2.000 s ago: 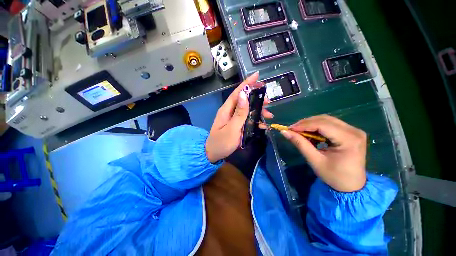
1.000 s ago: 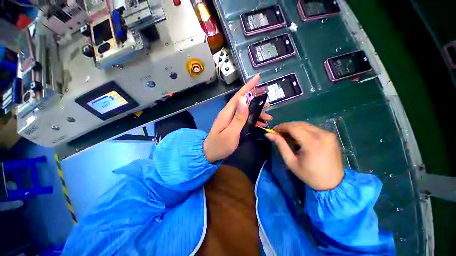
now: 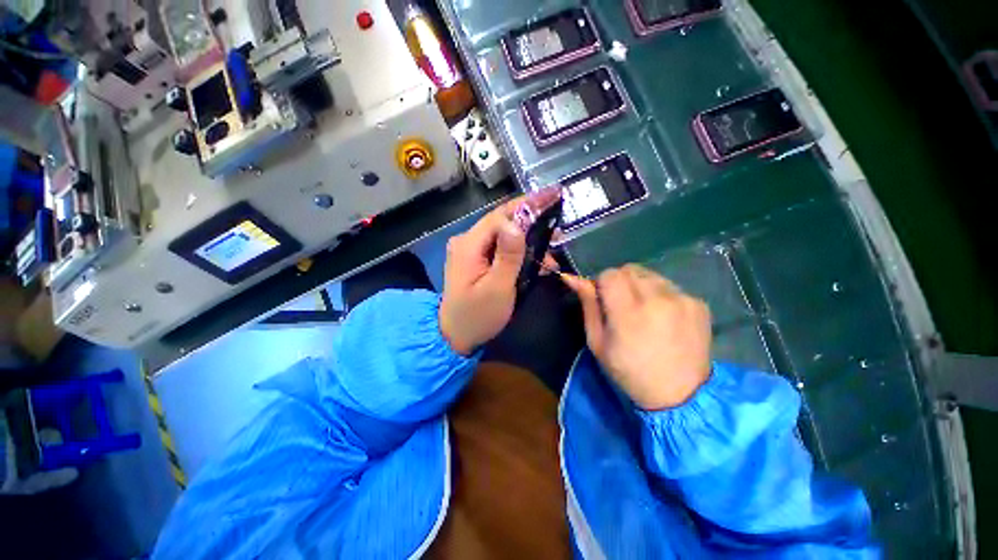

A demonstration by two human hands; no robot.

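Observation:
My left hand (image 3: 482, 279) is bare and holds a small dark phone unit (image 3: 533, 246) with a pinkish top end, tilted and seen nearly edge-on. My right hand (image 3: 646, 331) is closed on a thin hand tool (image 3: 570, 280) with a yellow-orange part. The tool's tip points at the lower side of the phone unit, but I cannot tell whether it touches. Most of the tool is hidden by my fingers. Beyond my left hand, a pink-rimmed phone (image 3: 600, 195) with a lit face lies in the clear blister tray (image 3: 668, 131).
More pink-rimmed phones (image 3: 573, 106) lie in the tray on the green surface. At the left stands a cream machine with a touch display (image 3: 234, 244), a yellow-ringed button (image 3: 415, 159) and a fixture (image 3: 224, 109). A white parts holder (image 3: 478, 149) sits at its right corner.
My right hand and the tool have moved left and slightly down, nearer the phone unit. My left hand has turned the unit more edge-on, and its fingers have curled in. The view has shifted slightly.

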